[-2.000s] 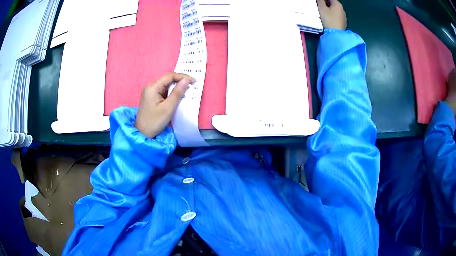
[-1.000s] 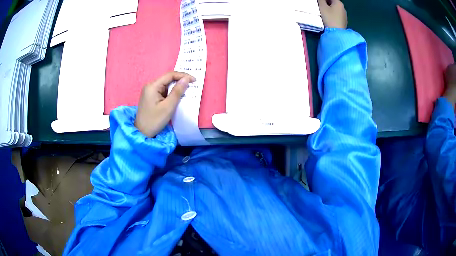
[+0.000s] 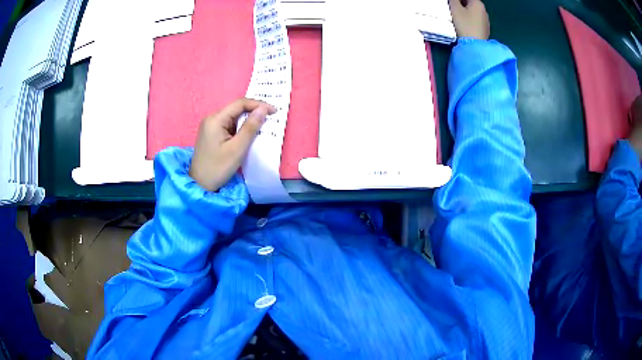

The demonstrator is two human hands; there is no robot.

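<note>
A long label strip (image 3: 273, 70) with rows of small printed labels runs toward me over the red sheet (image 3: 197, 91); its blank end hangs at the table edge. My left hand (image 3: 229, 144) pinches the strip at its left side between thumb and fingers. A white box blank (image 3: 378, 98) lies right of the strip, with faint print on its rounded near flap. My right hand (image 3: 470, 19) is at the blank's far right corner, partly cut off by the top edge; its fingertips are hidden, so its hold cannot be told.
Another blank (image 3: 116, 112) lies left of the strip, and a stack of blanks (image 3: 24, 126) stands at the far left. A second red sheet (image 3: 602, 91) and another person's arm (image 3: 623, 190) are on the right. Brown cardboard (image 3: 91, 274) lies below the dark-green table (image 3: 545, 126).
Both my hands, the strip and the blanks stay almost in place. The other person's hand on the right has shifted slightly.
</note>
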